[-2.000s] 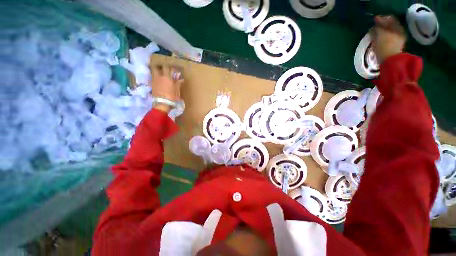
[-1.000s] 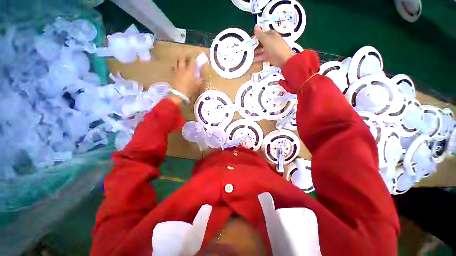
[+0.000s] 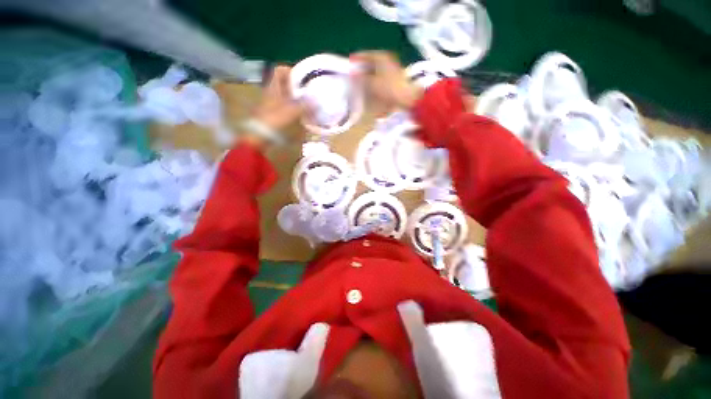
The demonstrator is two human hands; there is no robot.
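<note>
A round white base plate [image 3: 327, 95] is held up between my two hands over the board's far edge. My left hand [image 3: 279, 103] grips its left rim. My right hand [image 3: 383, 78] grips its right rim. Both hands are blurred. A pale translucent cover seems to lie over the plate's centre, but blur hides how it sits. Below it, another white base [image 3: 323, 181] lies on the tan board, with a few loose clear covers [image 3: 313, 222] near my body.
Bulk translucent covers [image 3: 86, 187] fill the left side, with green-blue sheeting [image 3: 47, 327] around them. A grey frame arm [image 3: 171, 35] slants in at upper left. Heaped white bases [image 3: 581, 140] lie at right. More discs [image 3: 452, 33] are on the green conveyor [image 3: 312, 23].
My left hand has moved up and taken hold of the base's left side. My right hand and the base have shifted left. The view is more blurred.
</note>
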